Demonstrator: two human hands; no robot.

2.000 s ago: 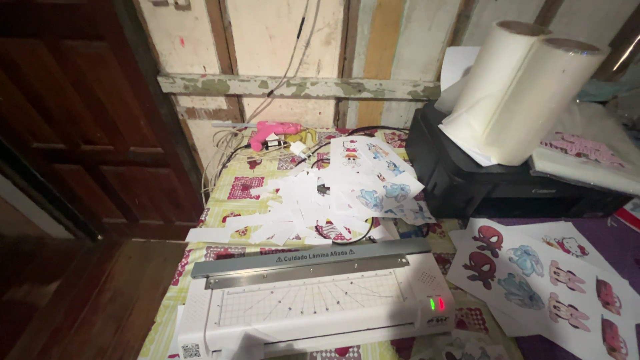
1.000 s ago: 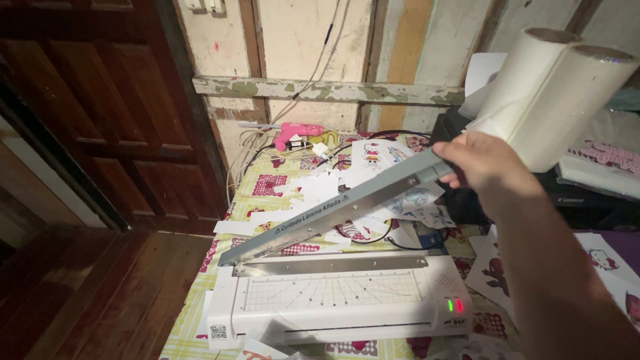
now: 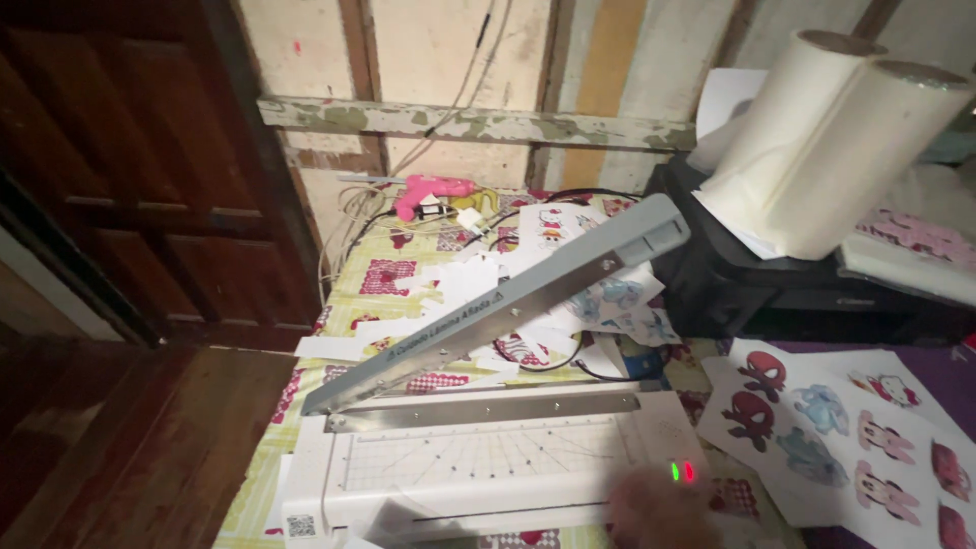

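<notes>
A white laminator (image 3: 488,457) with a printed cutting grid stands on the patterned tablecloth, green and red lights lit at its right. Its grey cutter arm (image 3: 503,305) is raised, hinged at the left, the metal blade along its underside. My right hand (image 3: 659,507) is a dark blur over the machine's front right edge; its fingers and anything in them cannot be made out. No left hand shows. A translucent sheet (image 3: 408,522) lies at the machine's front left edge.
White paper strips (image 3: 457,282) and a printed sheet (image 3: 541,236) lie behind the cutter. A pink glue gun (image 3: 431,194) rests by cables near the wall. At right are a black printer (image 3: 762,297) bearing two large film rolls (image 3: 839,160), and character sheets (image 3: 831,435).
The cutter arm was down two seconds ago, then held raised by my right hand. The hand has let go and moved down toward the machine's front; the arm stays raised.
</notes>
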